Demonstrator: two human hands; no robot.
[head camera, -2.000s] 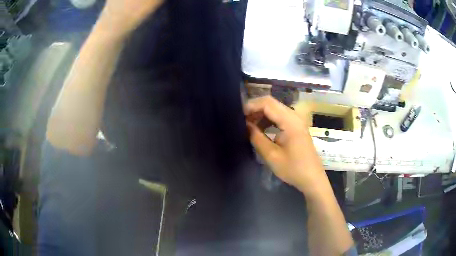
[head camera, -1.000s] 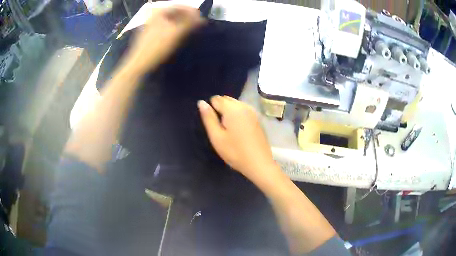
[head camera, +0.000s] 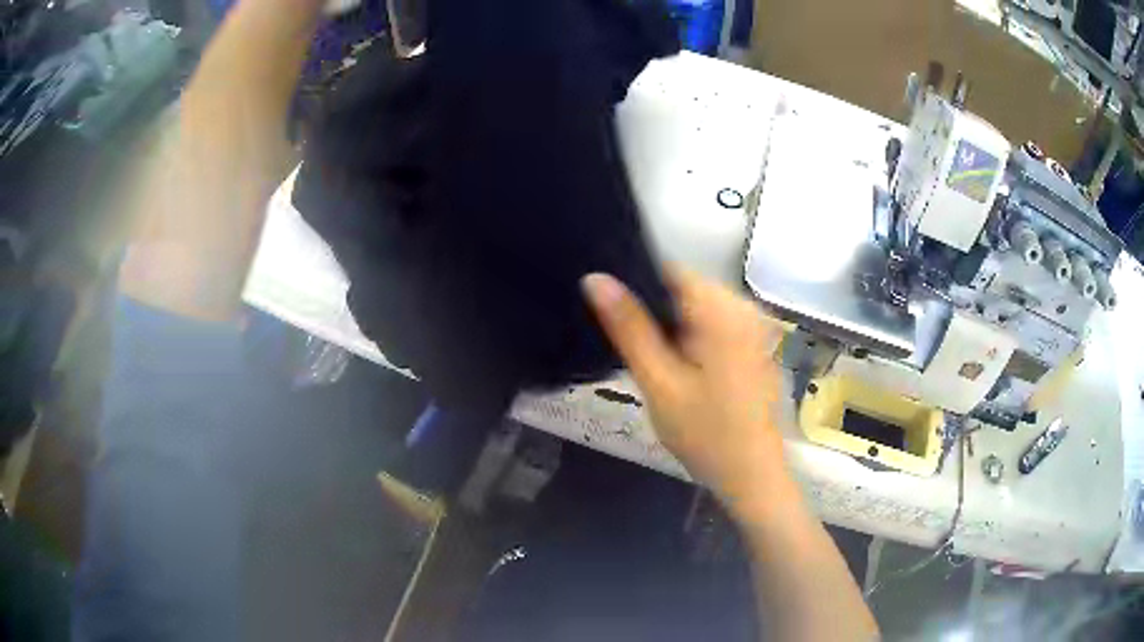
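A large black garment (head camera: 502, 188) is raised over the left part of the white machine table and reaches up to the top of the picture. My right hand (head camera: 703, 364) grips its right edge, thumb on the near face and fingers partly hidden behind the cloth. My left forearm reaches up at the upper left. My left hand (head camera: 282, 15) is cut off by the top edge, so its grip cannot be told. The overlock machine (head camera: 972, 188) stands to the right, its shiny cloth plate (head camera: 822, 238) left of the needle area, with no cloth on it.
A yellow-framed opening (head camera: 874, 426) is in the table below the machine. Dark snips (head camera: 1043, 445) and a small metal ring (head camera: 994, 468) lie at its right. A black ring (head camera: 730, 198) lies on the table (head camera: 684, 138). A pale carton edge shows below the garment.
The garment has been lifted from the lap and table and now hangs bunched higher up. My right hand moved right and grips its edge. My left hand moved up to the picture's edge. The view has shifted.
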